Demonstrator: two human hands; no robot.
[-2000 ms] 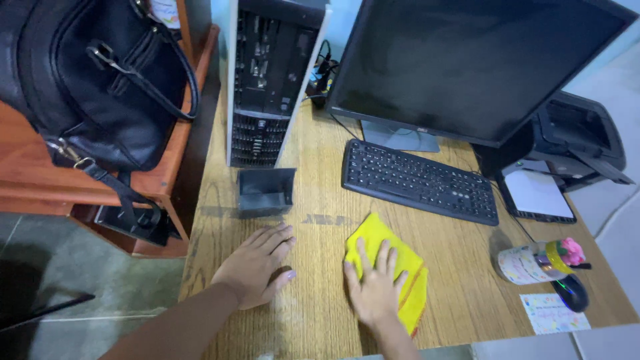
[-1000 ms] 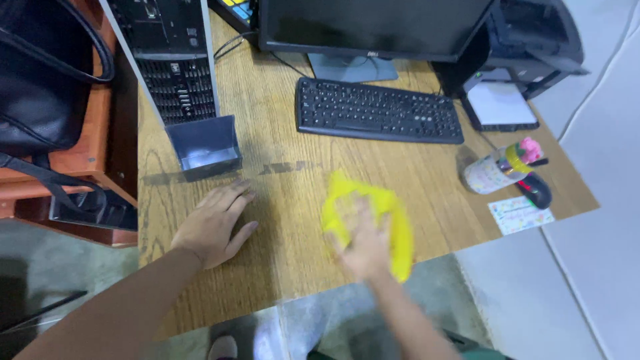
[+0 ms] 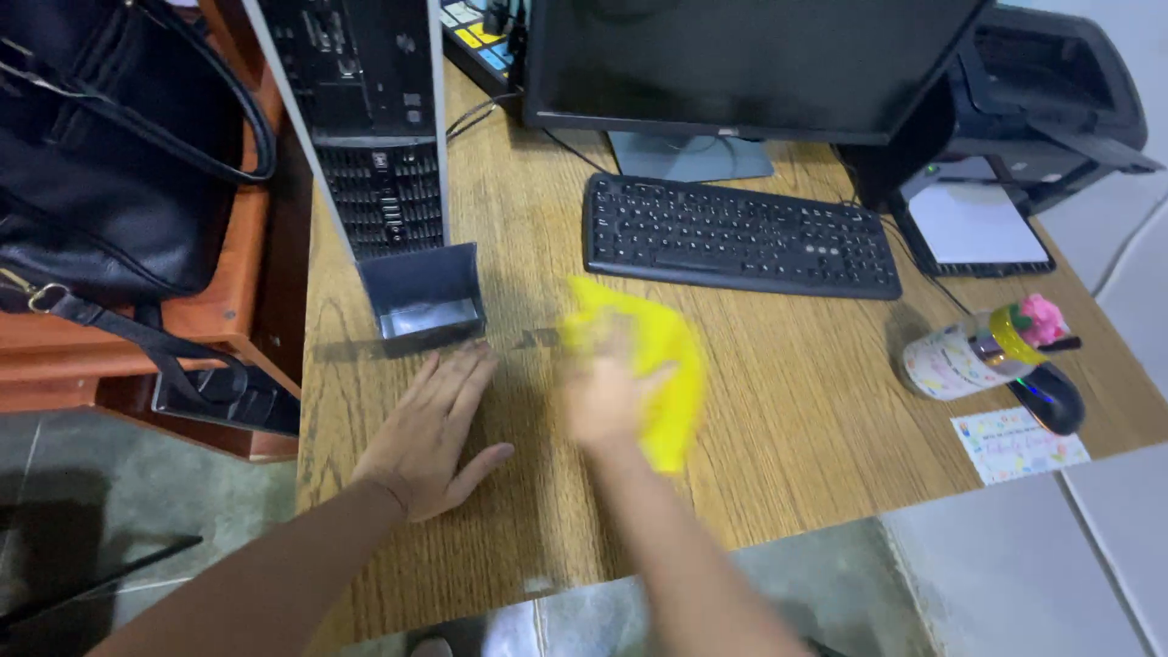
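Note:
My left hand (image 3: 433, 438) lies flat on the wooden desk (image 3: 785, 411), its fingertips close to a small black open box (image 3: 424, 292) in front of the computer tower (image 3: 379, 137). It holds nothing, and its thumb is spread. My right hand (image 3: 610, 383), blurred, presses on a yellow cloth (image 3: 675, 365) on the desktop. The cloth spreads out to the right of the fingers, below the left end of the black keyboard (image 3: 739, 235). Whether the fingers grip the cloth or only rest on it is hard to see.
A monitor (image 3: 730, 64) stands behind the keyboard, a printer (image 3: 1040, 100) at the right. A decorated cup (image 3: 958, 356) with a pink flower, a mouse (image 3: 1049, 399) and a printed card (image 3: 1017, 443) sit near the right edge. A black bag (image 3: 100, 155) rests on the wooden furniture at left.
My right hand and the yellow cloth have moved left across the desk, nearer my left hand. My left hand stays flat near the black box. The view has shifted.

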